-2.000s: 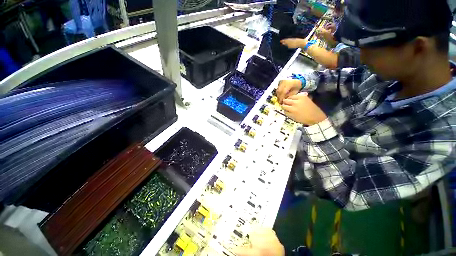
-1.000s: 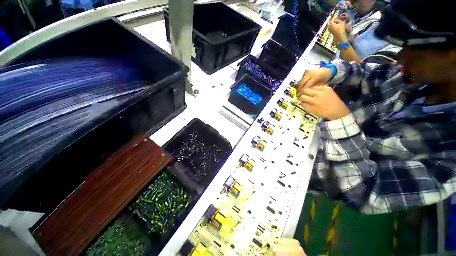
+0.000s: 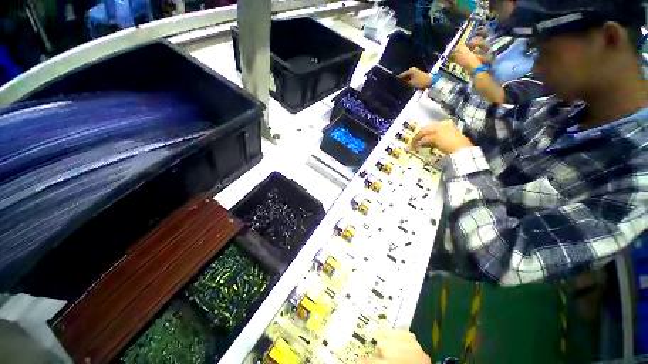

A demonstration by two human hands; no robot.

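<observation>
The circuit board panel (image 3: pixel 380 245) runs diagonally from the bottom centre to the upper right, with yellow-and-black parts (image 3: pixel 310 307) along its left edge. My right hand (image 3: pixel 398 348) is at the bottom edge, over the panel's near right side. It is bright and cut off by the frame, so its fingertips and anything in them cannot be made out. My left hand is not in view. Small bins beside the boards hold green leaded components (image 3: pixel 170 341), green-yellow ones (image 3: pixel 227 286) and dark small components (image 3: pixel 277 217).
Reddish-brown tubes (image 3: pixel 146 281) lie across the small bins. A large black tote (image 3: pixel 238 146) holds clear tubes (image 3: pixel 85 167). A white post (image 3: pixel 254 64) and another black tote (image 3: pixel 312 60) stand beyond. A neighbour in a checked sleeve (image 3: pixel 490 213) sits right, near the blue-parts bin (image 3: pixel 348 140).
The view shifted right, then slightly back. My hand shows slightly more than one second ago. The neighbour's one hand has moved from the boards towards the bins; the other stays over the boards.
</observation>
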